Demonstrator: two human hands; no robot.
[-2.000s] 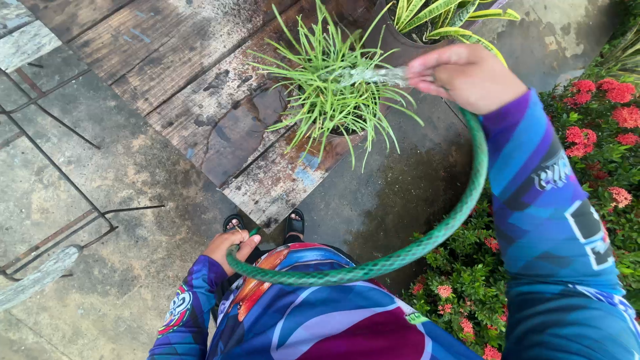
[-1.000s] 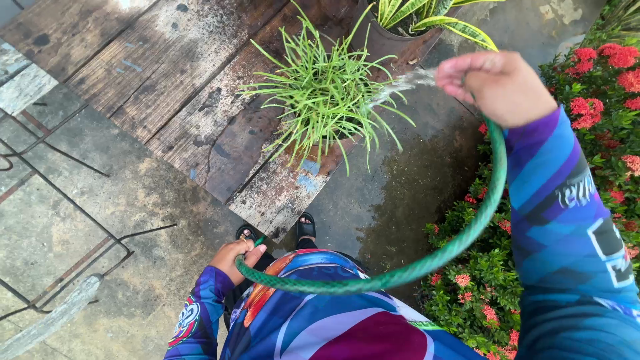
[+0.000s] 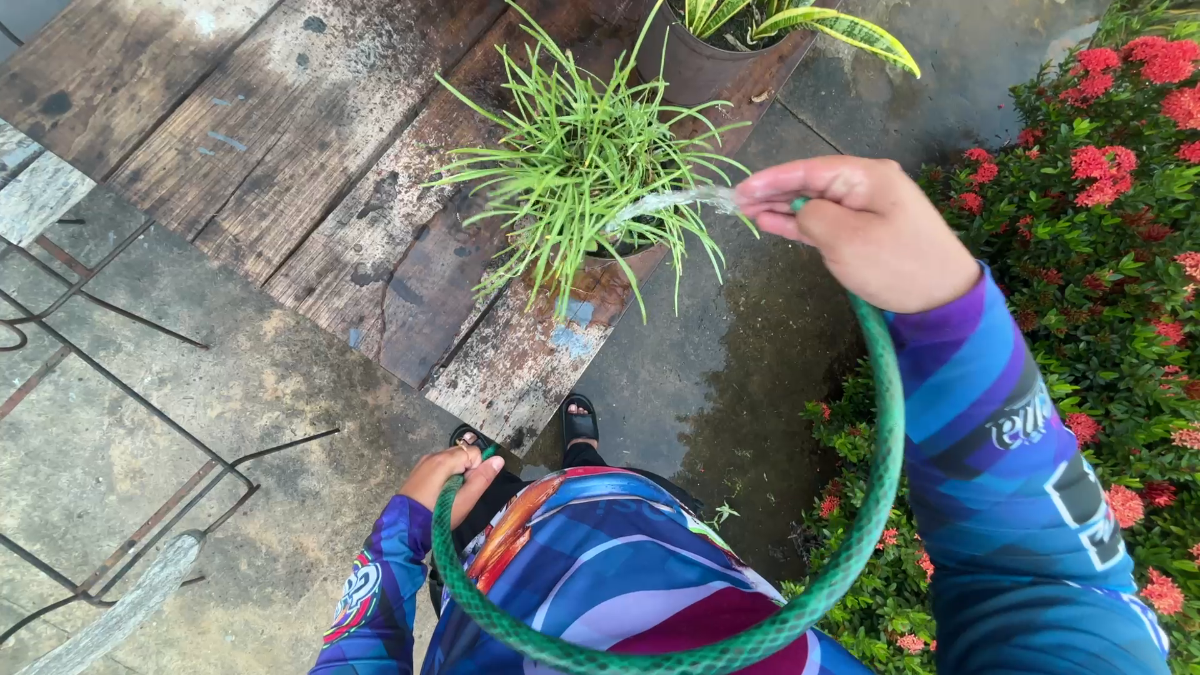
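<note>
A green garden hose [image 3: 877, 487] loops in front of my body from one hand to the other. My right hand [image 3: 844, 220] grips its outlet end, fingers over the mouth, and water [image 3: 675, 199] streams leftward from the fingertips. The stream lands among the long thin leaves of a green potted plant [image 3: 591, 159], whose pot is mostly hidden under the foliage. That plant stands near the corner of a weathered wooden plank table [image 3: 319, 159]. My left hand [image 3: 455, 478] is closed around another part of the hose, low by my waist, beside the table's corner.
Behind the grassy plant stands a dark pot [image 3: 703, 66] with yellow-edged leaves. Bushes with red flowers [image 3: 1106, 178] line the right side. Bent metal rods [image 3: 141, 403] and a grey slab-like piece [image 3: 122, 609] lie at left over the concrete floor [image 3: 281, 553].
Water keeps running from the hose onto the plant. My right hand has shifted slightly relative to the plant, and its fingers are now more extended toward the leaves. My left hand stays closed on the hose.
</note>
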